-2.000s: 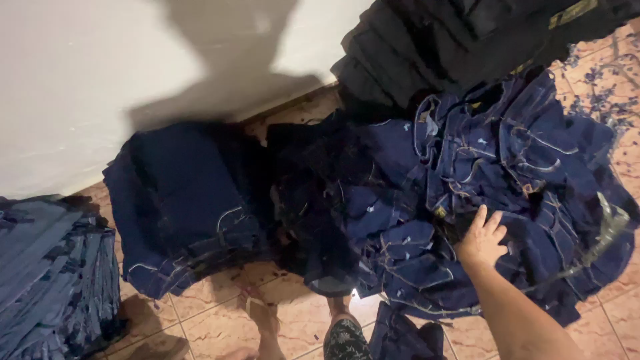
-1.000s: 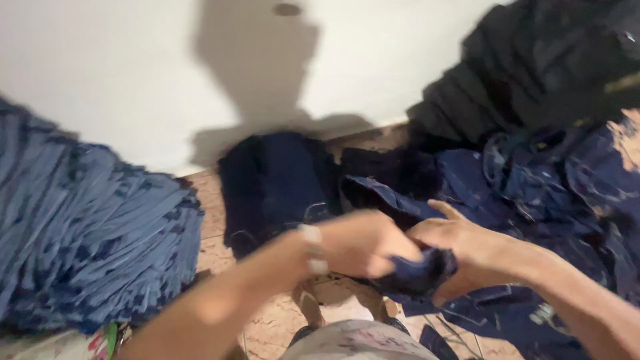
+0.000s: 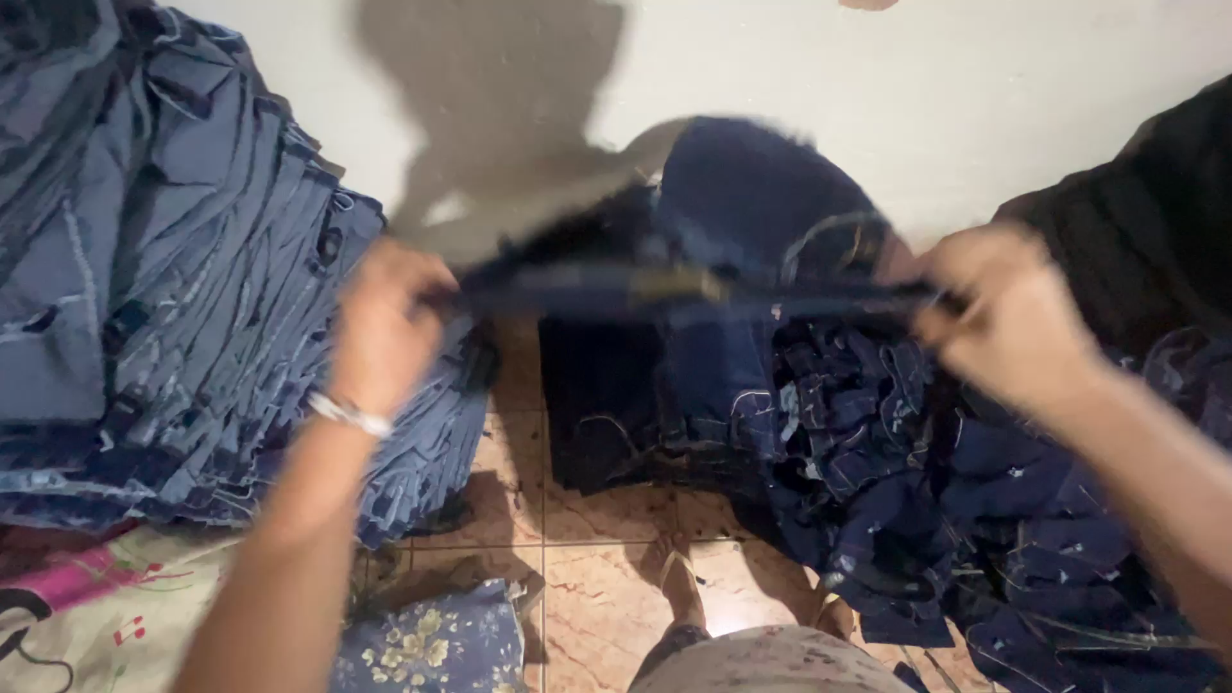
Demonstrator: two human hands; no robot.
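A dark blue denim garment (image 3: 770, 202) is stretched by its waistband between my hands, blurred by motion, its cloth swung out toward the wall. My left hand (image 3: 390, 322), with a pale band at the wrist, grips one end of the waistband in front of the lighter blue stack. The other end is in my right hand (image 3: 1001, 308). Below and behind the held garment lies a folded stack of dark denim (image 3: 606, 414). A loose heap of dark blue denim garments (image 3: 1039, 520) lies under my right forearm.
Lighter blue garments (image 3: 192, 289) form a tall stack at left. Black garments (image 3: 1145, 221) are piled at right against the white wall (image 3: 818, 67). Floral cloth (image 3: 433, 640) and a printed cream cloth (image 3: 164, 616) lie at lower left. My feet stand on the tiled floor (image 3: 597, 597).
My right hand was on the loose heap; then both hands held bunched denim near the middle. Now they are wide apart with the garment stretched out. The view has swung left.
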